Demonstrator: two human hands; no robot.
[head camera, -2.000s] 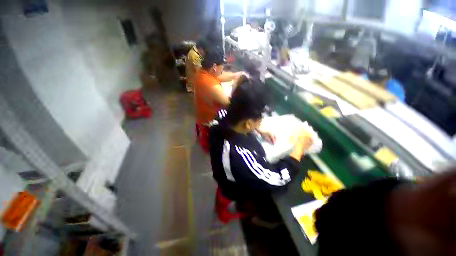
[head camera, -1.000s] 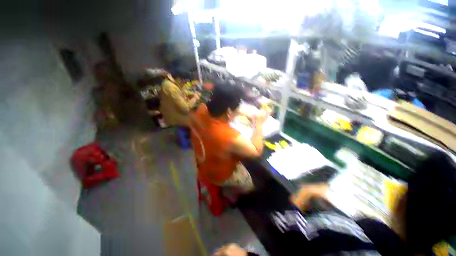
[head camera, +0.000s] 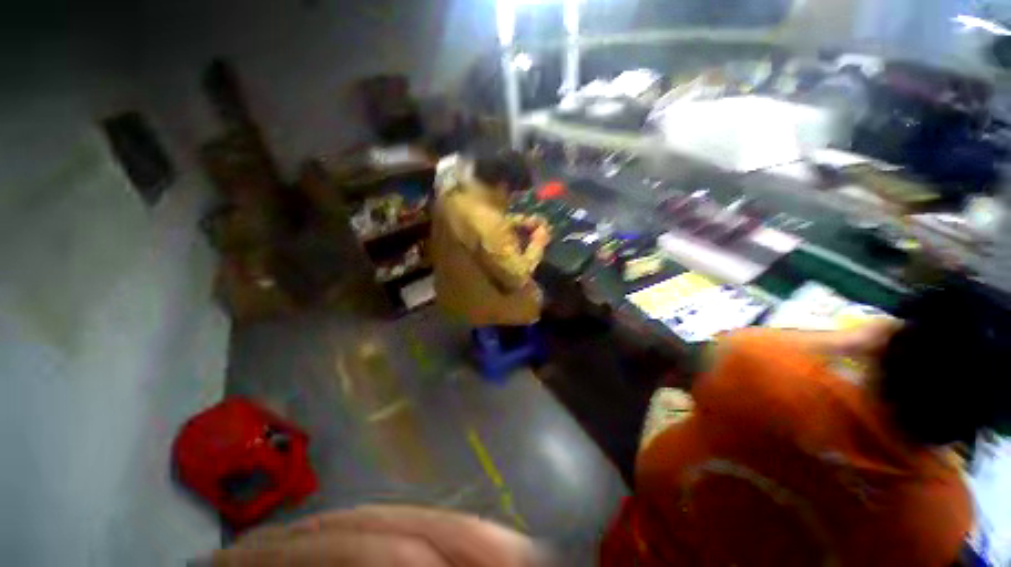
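Observation:
One large, blurred hand, seemingly my left hand (head camera: 377, 539), shows at the bottom edge, left of centre. The edge cuts it off, so its fingers and anything in it cannot be told. My right hand is not in view. Nearest ahead at lower right, a person in an orange top (head camera: 798, 454) sits at the dark bench. Beyond this person's shoulder, white sheets with yellow parts (head camera: 696, 306) lie on the bench. A red object (head camera: 244, 460), perhaps a stool, is on the floor at left.
A person in a tan jacket (head camera: 482, 249) sits farther along on a blue stool (head camera: 507, 349). Shelves with items (head camera: 394, 238) stand behind. A pale wall (head camera: 100, 332) runs along the left. The grey floor (head camera: 543, 443) has yellow lines. A green conveyor (head camera: 837, 277) is at right.
The view has moved forward along the aisle. The person in the striped black top has left the view, and the orange-topped person is now closer at right. The hand at the bottom shows larger.

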